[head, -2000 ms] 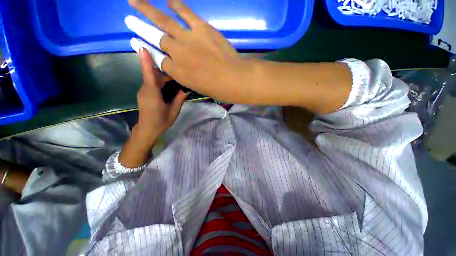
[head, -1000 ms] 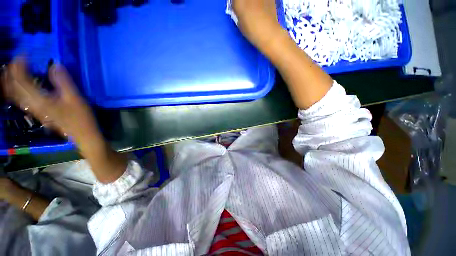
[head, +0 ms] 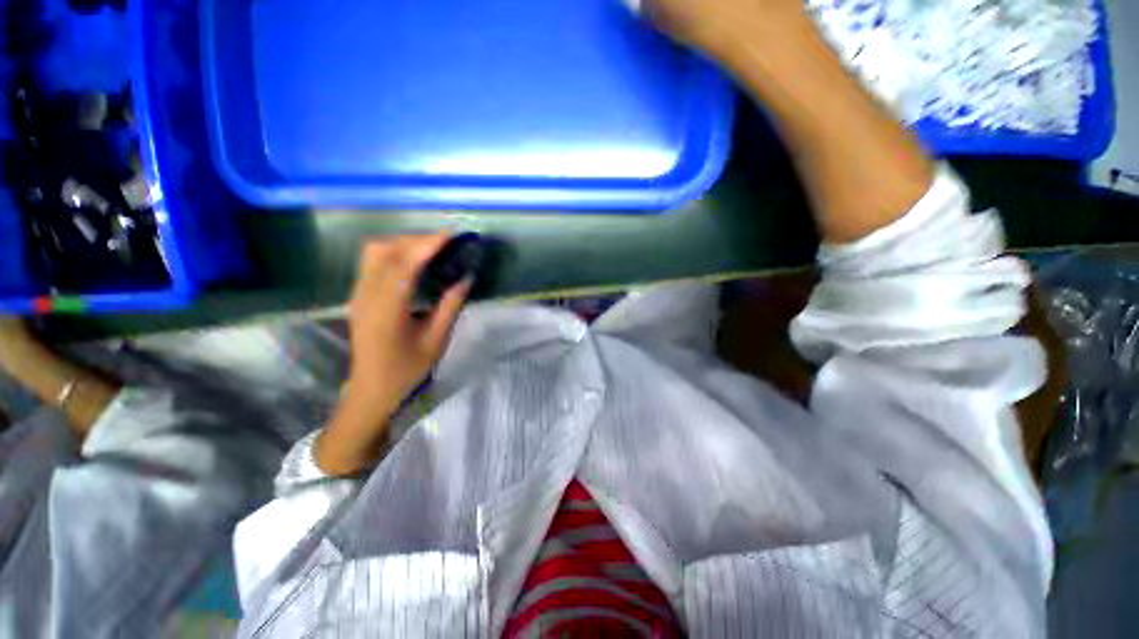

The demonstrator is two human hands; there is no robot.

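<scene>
My left hand [head: 397,306] is above the mat's front edge, shut on a black plastic housing [head: 450,271] held between thumb and fingers. My right hand [head: 718,15] reaches over the right side of the middle blue tray [head: 468,194] and is cut off by the top edge. A bit of white shows at its fingers, but the fingertips are out of view, so I cannot tell what it holds. The blue bin of black parts [head: 179,237] is at the left. The blue tray of white clips [head: 999,144] is at the upper right, heaped with white clips.
The dark green mat [head: 587,243] runs along the bench's front edge. Another person's forearm [head: 63,381] with a bracelet and a pale sleeve is at the left. Clear plastic bags [head: 1093,362] are at the right. Part of a white board [head: 1124,125] shows beyond the right tray.
My left hand has come from the left bin to in front of me, now with a black housing. My right hand is still near the top edge. The trays sit higher in the view than a second ago.
</scene>
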